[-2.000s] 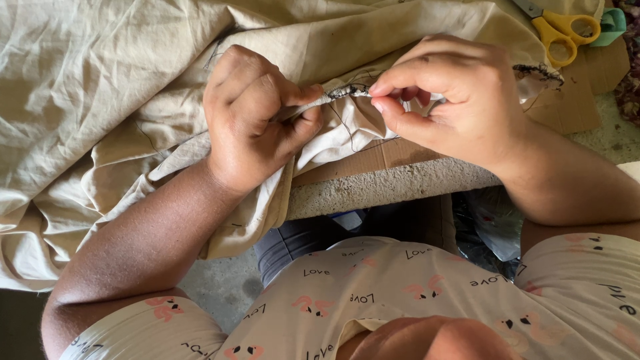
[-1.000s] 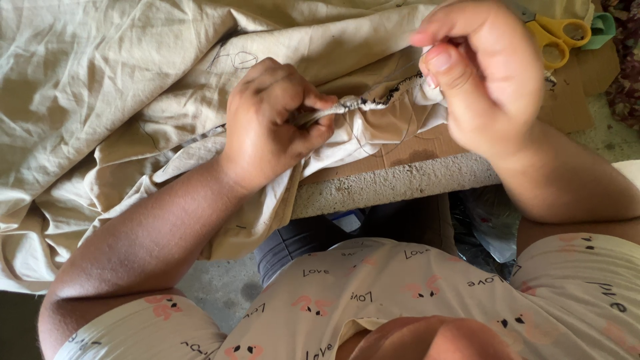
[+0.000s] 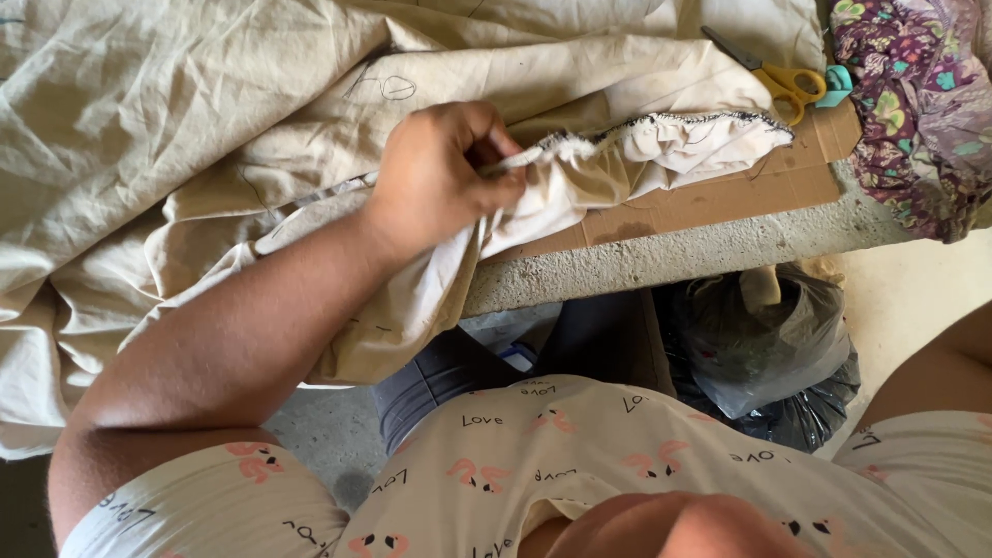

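My left hand (image 3: 446, 170) pinches the edge of a large cream cloth (image 3: 279, 101) between thumb and fingers. Right of that grip, the gathered edge (image 3: 659, 128) carries dark overcast stitches and lies in puckers over a cardboard sheet (image 3: 697, 213). My right hand is out of the frame; only part of the right upper arm shows at the right edge. A needle cannot be made out.
Yellow-handled scissors (image 3: 787, 85) lie at the upper right beside a small teal object (image 3: 835, 87). A purple floral cloth (image 3: 914, 116) hangs over the rough concrete slab edge (image 3: 620, 267). Plastic bags (image 3: 763, 341) are below it.
My right hand, at the stitched edge two seconds ago, rose from it and has now left the view. My left hand keeps its pinch on the cloth. More of the stitched edge is uncovered.
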